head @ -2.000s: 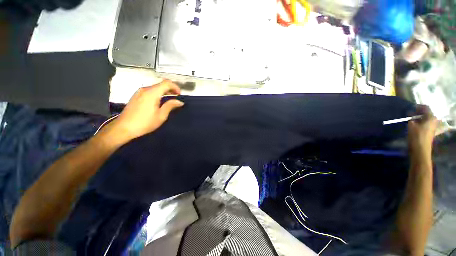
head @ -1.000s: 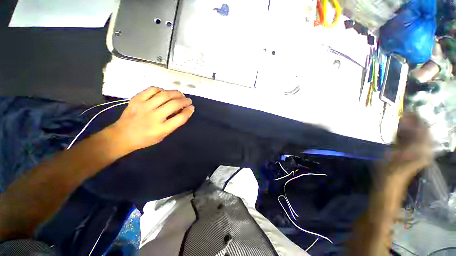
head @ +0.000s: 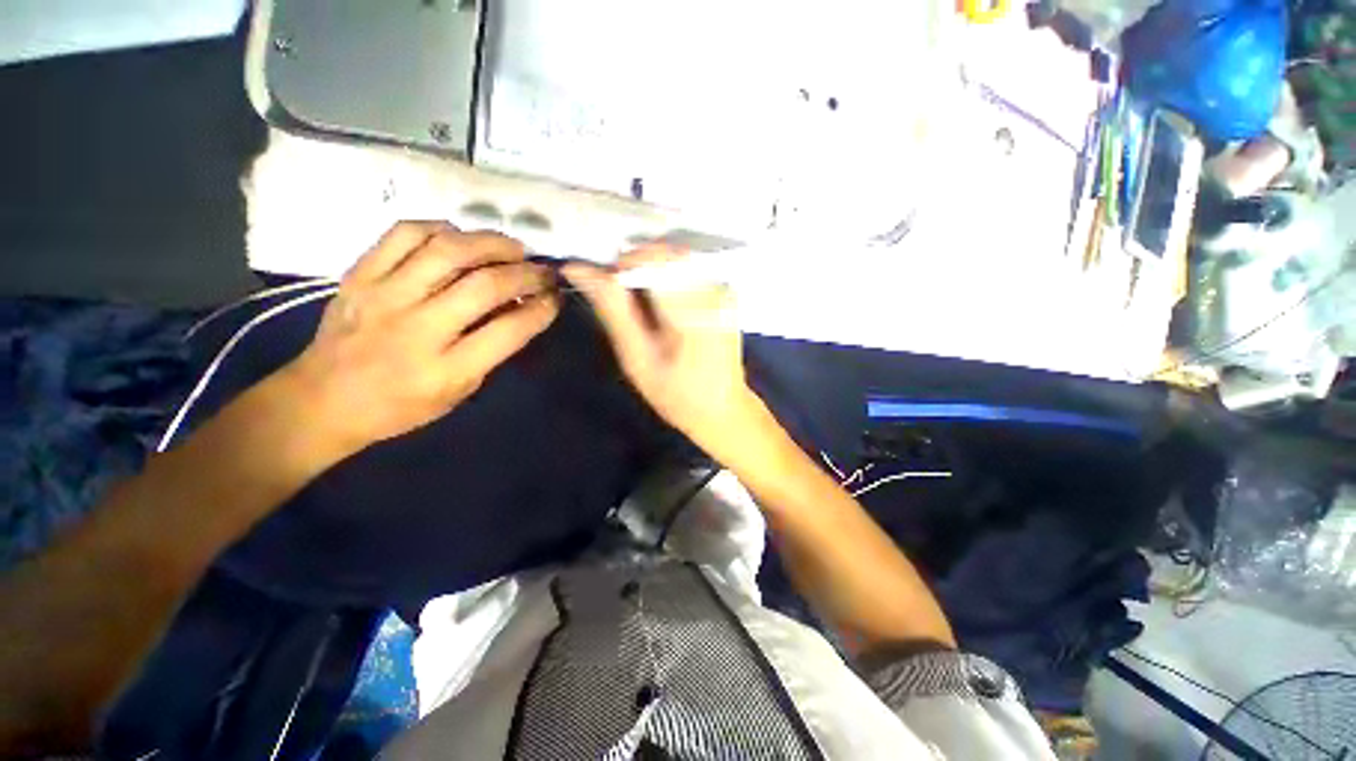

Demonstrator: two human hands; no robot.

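Observation:
The navy garment [head: 446, 476] lies over the lap and against the front edge of the white table. My left hand [head: 431, 327] holds its upper edge, fingers bent over the cloth. My right hand [head: 669, 335] is close beside it, fingertips almost touching the left fingertips at the garment edge. A slim white marking stick [head: 677, 272] shows in my right hand, pointing left; glare blurs it. White piping [head: 238, 339] curves out from under my left hand to the left.
The machine table [head: 922, 320] has a grey metal plate [head: 372, 67]. At the right lie a phone [head: 1164, 186], slim tools [head: 1108, 186] and a blue plastic bag [head: 1212, 67]. Dark cloth with loose white cord [head: 900, 476] is at the right; a wire fan guard [head: 1309, 721] is lower right.
My right hand has come from the far right to beside my left hand, at the garment's edge. My left hand stays on the cloth. The view has shifted slightly.

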